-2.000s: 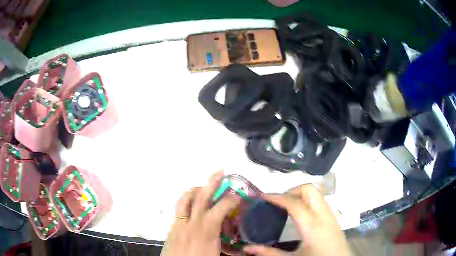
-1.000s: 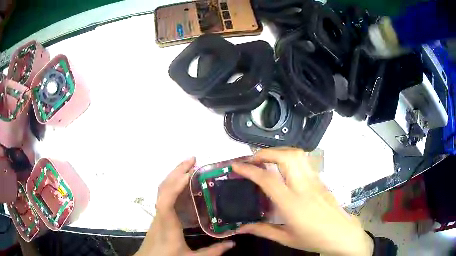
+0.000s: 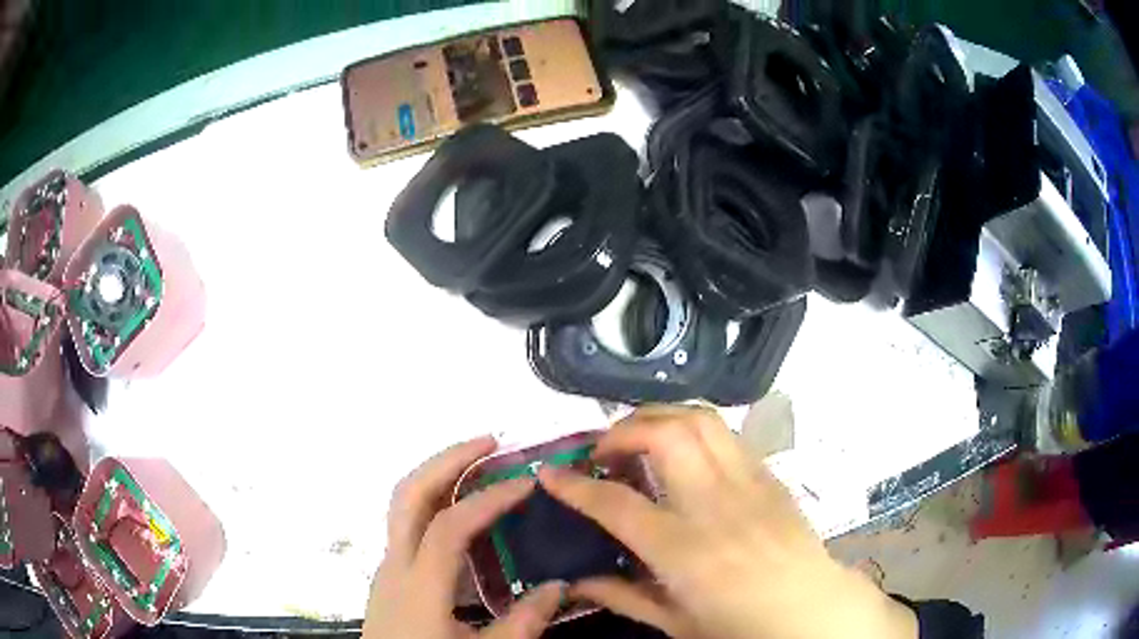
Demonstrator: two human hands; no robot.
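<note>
A pink housing (image 3: 470,488) with a green circuit-board border in its mouth is at the bottom centre, its open side facing me. A square black plate (image 3: 550,539) lies inside that mouth. My left hand (image 3: 437,549) wraps the housing's left side, its fingertips at the plate's edge. My right hand (image 3: 718,537) reaches over the housing's right side, with fingers on the plate's upper and lower edges. My hands hide much of the housing's right side.
Other pink housings (image 3: 187,537) group at the left edge. Black frames (image 3: 500,225) pile from centre to upper right. A smartphone (image 3: 468,90) lies at the back. A metal screw feeder (image 3: 1055,281) stands at right. Another person's blue sleeve (image 3: 1115,393) shows at the right edge.
The black plate has gone from my right hand's side into the housing's mouth. My left hand's fingers have moved onto the plate's edge. The other person's arm has moved down from the black frames.
</note>
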